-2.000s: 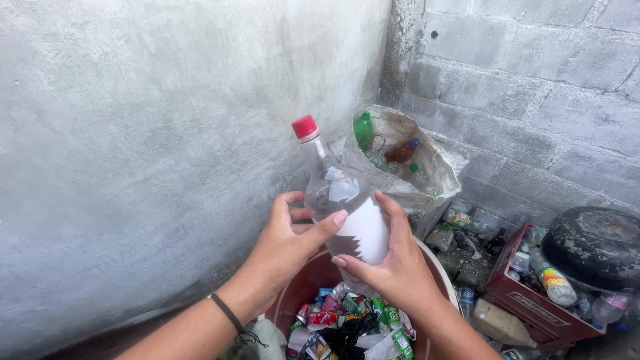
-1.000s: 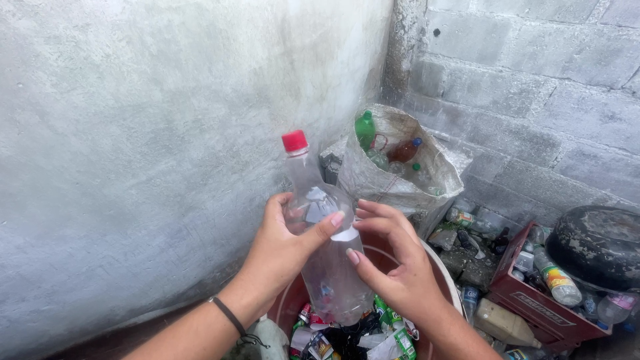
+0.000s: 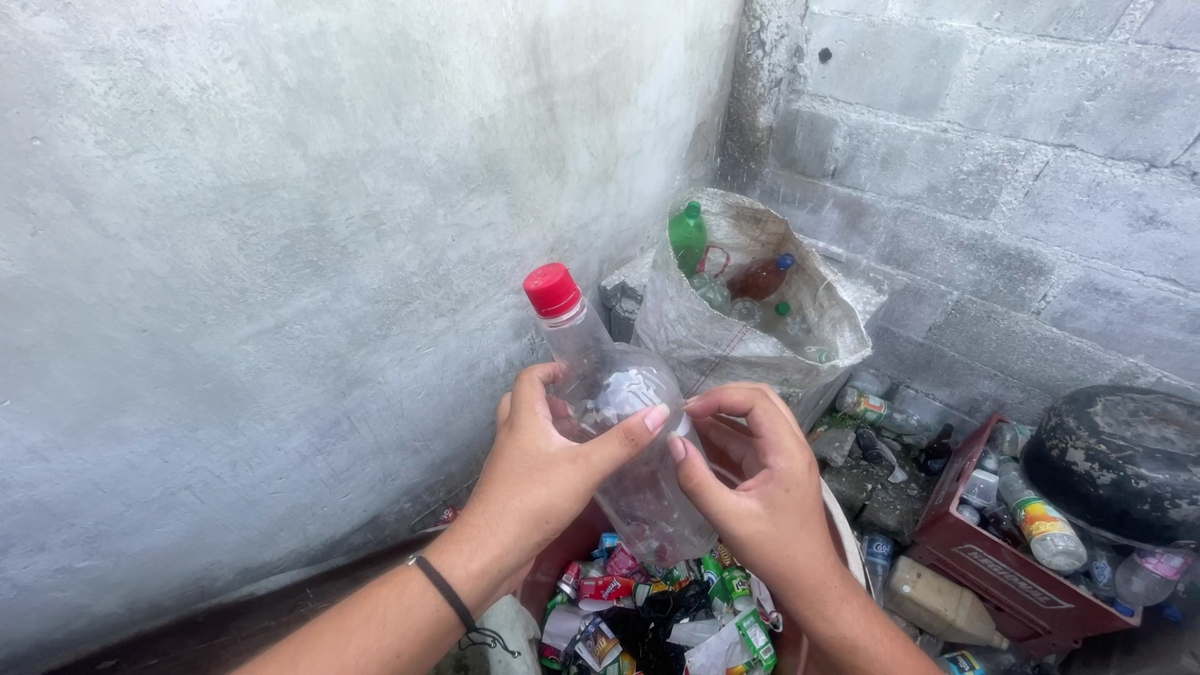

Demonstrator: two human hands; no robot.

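A clear plastic bottle [image 3: 656, 502] with a red screw cap [image 3: 552, 291] leans a little to the left, above a tub. My left hand [image 3: 572, 450] is wrapped round its upper part, thumb across the front. Torn white label remains [image 3: 626, 394] cling to the bottle by that thumb. My right hand [image 3: 750, 469] has its thumb and forefinger close together at the bottle's right side, at a small white piece of label; whether they pinch it is hard to tell. Below, the reddish-brown tub [image 3: 844, 534] holds crumpled labels and wrappers [image 3: 609, 591].
A white woven sack [image 3: 694, 328] of plastic bottles stands behind the tub. At right are a red crate [image 3: 994, 572] of bottles, a black, worn round object [image 3: 1120, 464] and a beige jug [image 3: 942, 600]. A plastered wall [image 3: 281, 234] rises at left, a block wall [image 3: 984, 178] behind.
The large white label seen on the bottle two seconds ago is mostly off its body, with only small pieces visible now. My right hand has moved up to the bottle's side.
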